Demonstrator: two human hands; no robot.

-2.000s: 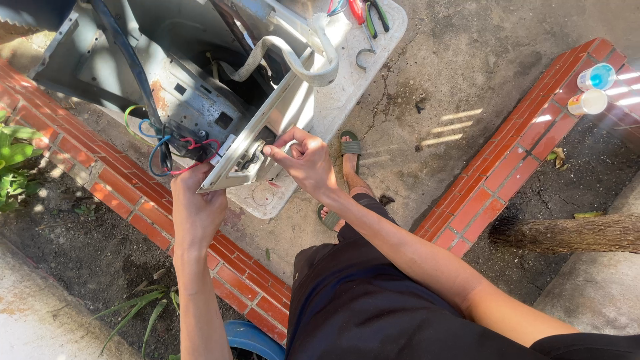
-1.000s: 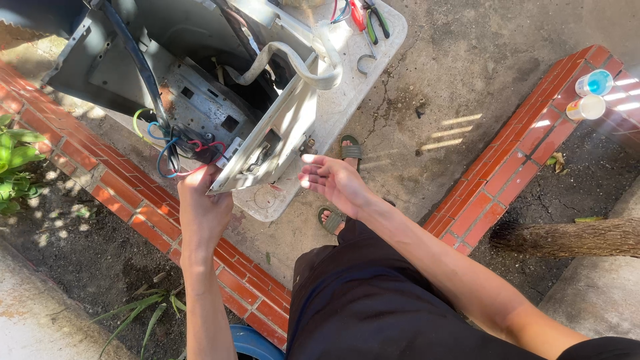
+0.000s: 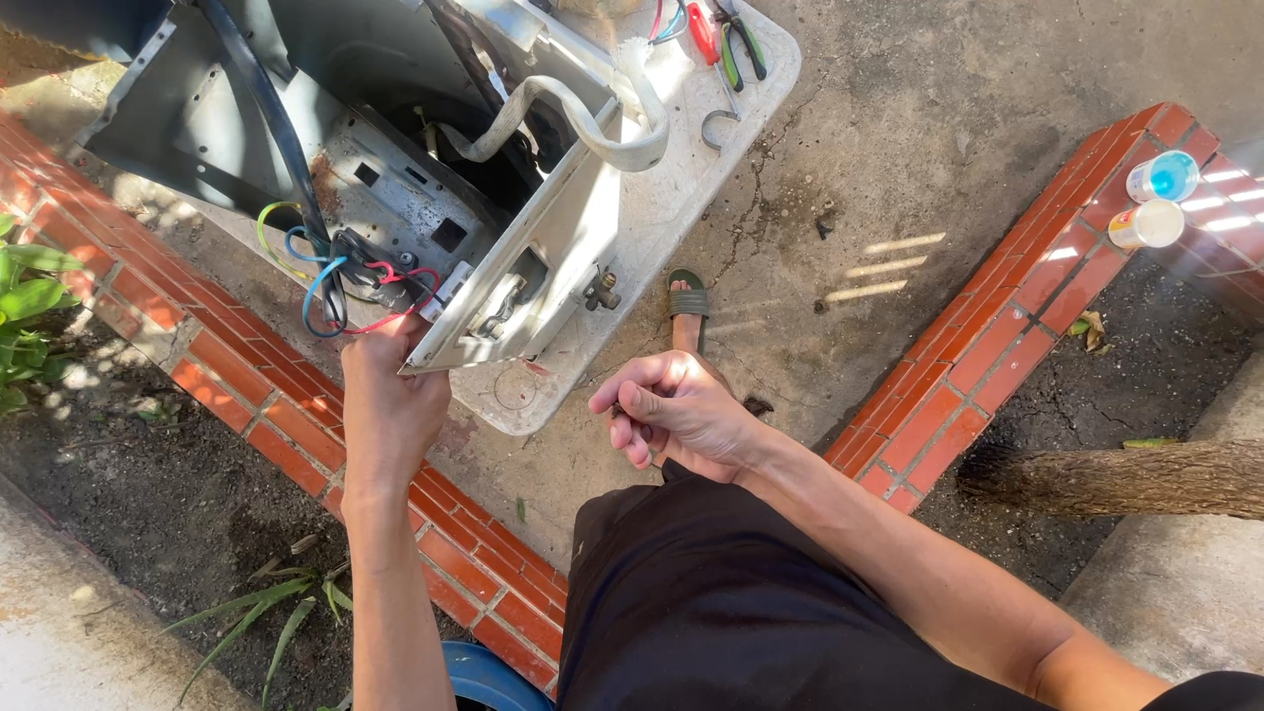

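My left hand (image 3: pixel 393 400) is closed around the lower corner of a white metal panel (image 3: pixel 583 232) on an opened metal housing (image 3: pixel 375 188), which looks like an air conditioner's outdoor unit. Just above that hand hang loose red, blue and yellow-green wires (image 3: pixel 314 281). A brass valve fitting (image 3: pixel 600 291) sticks out of the panel. My right hand (image 3: pixel 681 410) is in the air below and right of the panel, touching no part of it. Its fingers are curled, and a small dark spot shows between them; whether it is a held object cannot be told. A white insulated pipe (image 3: pixel 553 89) curves over the housing.
The housing stands on a white plastic tabletop (image 3: pixel 691 188), with a red-handled tool (image 3: pixel 703 35) and green-and-black pliers (image 3: pixel 741 44) at its far end. Low brick walls (image 3: pixel 987 346) run on both sides. Two cups, one with blue contents (image 3: pixel 1165 178), stand on the right wall.
My right hand was at the panel's valve fitting two seconds ago; it has moved off, down and to the right, and its fingers have curled since one second ago. My left hand stays on the panel's corner.
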